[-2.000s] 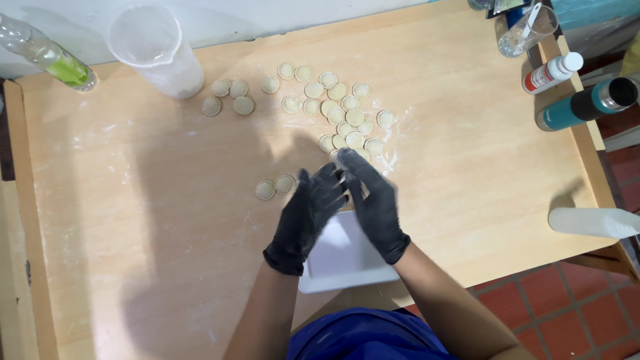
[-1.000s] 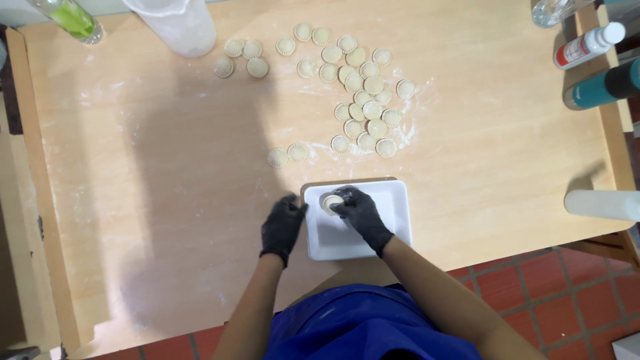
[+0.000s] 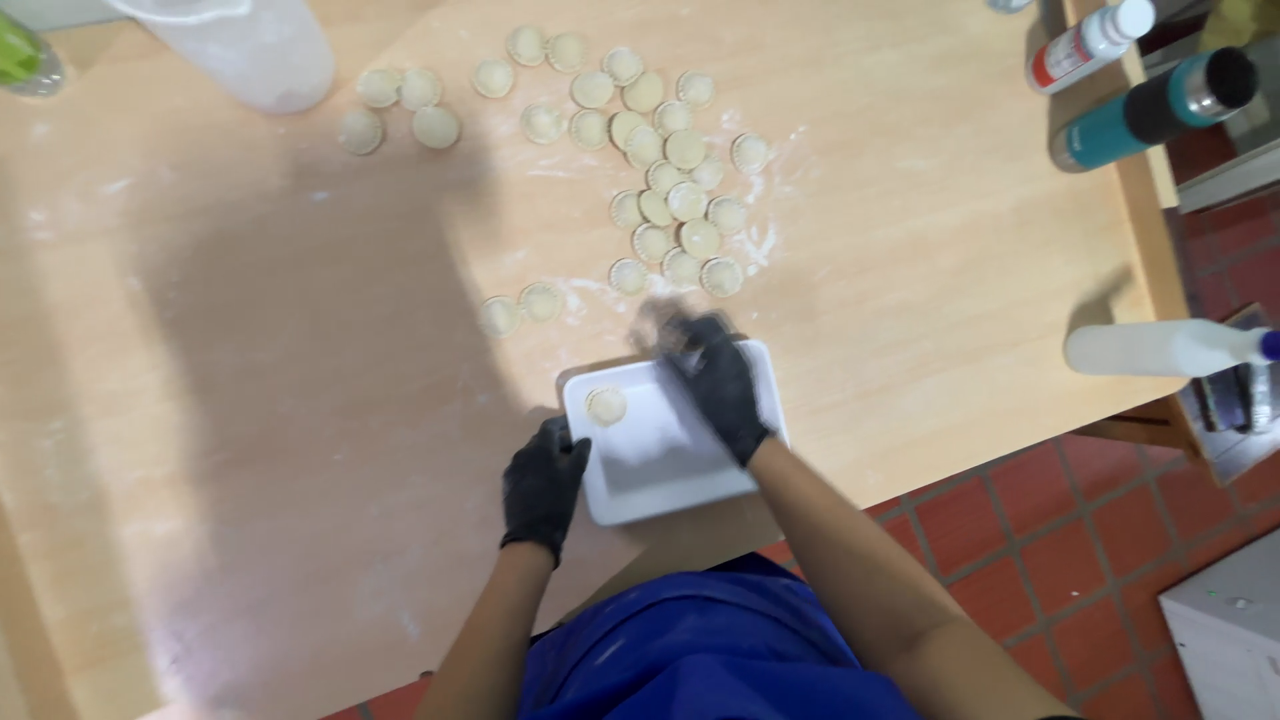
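Observation:
A white rectangular tray (image 3: 650, 460) lies near the table's front edge, with one round dough piece (image 3: 606, 406) in its upper left corner. My left hand (image 3: 545, 490), in a black glove, holds the tray's left rim between thumb and fingers. Over the tray's far right part is my right hand (image 3: 715, 375), also black-gloved; its fingers are blurred and reach past the far rim, so whether they hold anything is unclear. Just beyond them lies a cluster of round, crimped-edge dough pieces (image 3: 685, 149), some overlapping. Two more dough pieces (image 3: 541, 302) sit side by side left of the cluster.
Another group of dough pieces (image 3: 436, 128) lies farther left, near a translucent plastic pitcher (image 3: 270, 60). Along the right side are a white bottle with a red label (image 3: 1085, 50), a teal flask (image 3: 1110, 130) and a whitish plastic bottle (image 3: 1150, 348). Flour marks the wooden table (image 3: 930, 250).
My right hand has moved from the dough piece at the tray's upper left to its far right rim, leaving that piece in the tray. My left hand has come onto the tray's left rim.

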